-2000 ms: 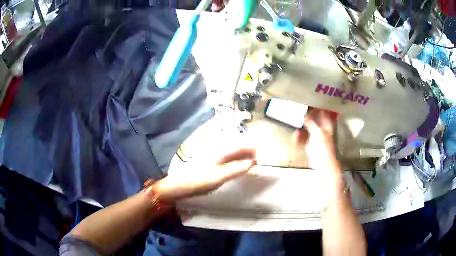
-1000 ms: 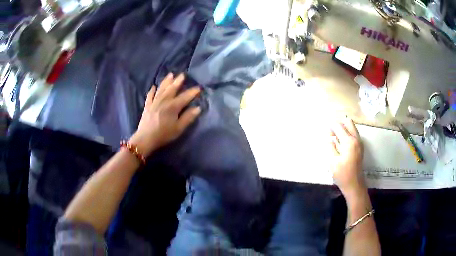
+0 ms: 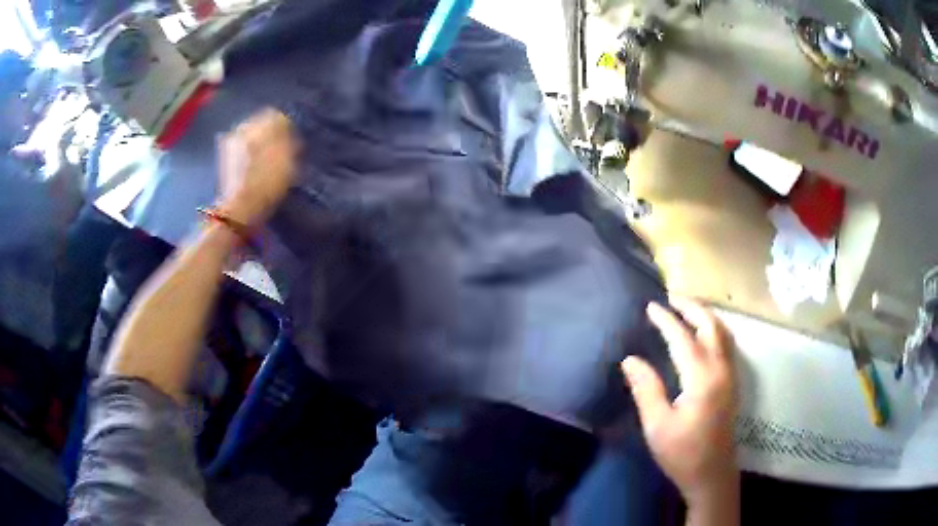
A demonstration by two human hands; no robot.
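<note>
A large dark navy-grey cloth point(image 3: 411, 247) lies spread over the table and hangs over its front edge towards my lap. It is blurred. My left hand point(image 3: 257, 170) is at the cloth's left part, blurred, with fingers bent; whether it grips the cloth cannot be told. My right hand point(image 3: 689, 390) is at the cloth's right edge, thumb and fingers apart, over the table's front edge. The cream sewing machine point(image 3: 720, 72) stands right of the cloth, which reaches close to its needle area point(image 3: 617, 154).
A phone point(image 3: 766, 167), a red item point(image 3: 821, 209) and white paper point(image 3: 800, 262) lie under the machine arm. Yellow-green snips point(image 3: 872, 388) lie at the right. A light-blue lamp bar point(image 3: 442, 31) hangs above the cloth. Another red item point(image 3: 187, 115) is at upper left.
The cloth has moved right, now covering the pale table area before the needle. My left hand has moved up and left. My right hand is now at the cloth's edge, with fingers spread.
</note>
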